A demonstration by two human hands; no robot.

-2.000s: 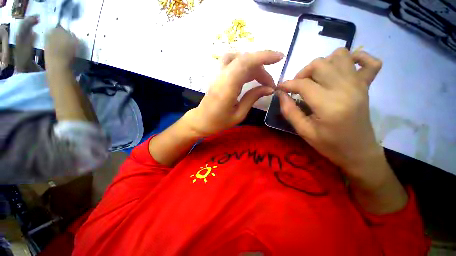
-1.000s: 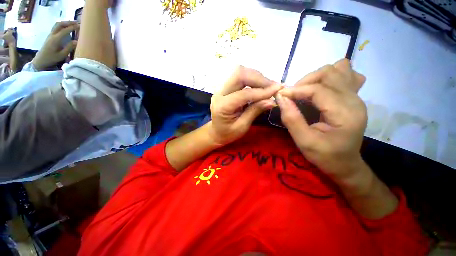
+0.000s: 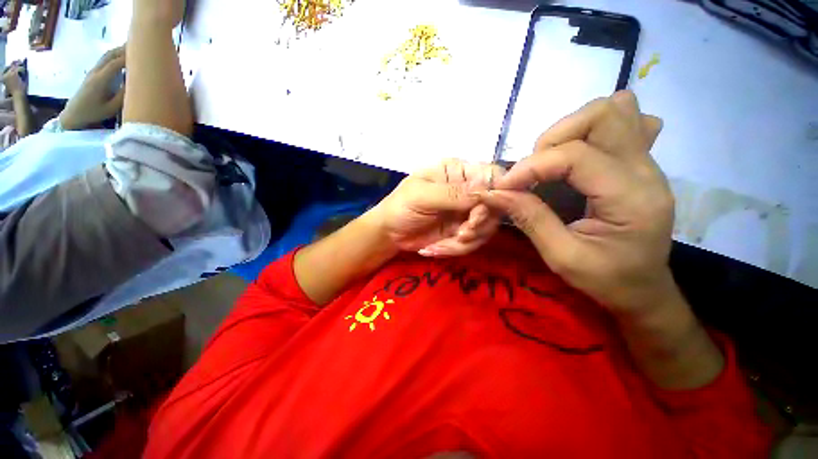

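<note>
The black phone middle frame (image 3: 605,34) lies on the white tabletop; its large window shows the white table. Its near end is mostly hidden behind my hands. My left hand (image 3: 439,208) is turned partly palm up, its thumb and finger closed together. My right hand (image 3: 603,202) pinches with thumb and forefinger. The fingertips of both hands meet over the frame's near left corner on a tiny part (image 3: 490,183), too small and blurred to identify. A pile of small yellow flex pieces (image 3: 420,49) lies left of the frame.
A second, orange-brown flex pile (image 3: 309,12) lies farther left. A stray yellow piece (image 3: 648,65) lies right of the frame. Dark stacked frames (image 3: 773,25) are at the top right. Another person's grey sleeve and arm (image 3: 160,81) reach over the table at left.
My left hand has turned more palm up, its fingers spread lower under the pinch point. Both hands still meet at the fingertips. The neighbour's arm has moved across toward me since the earliest frame.
</note>
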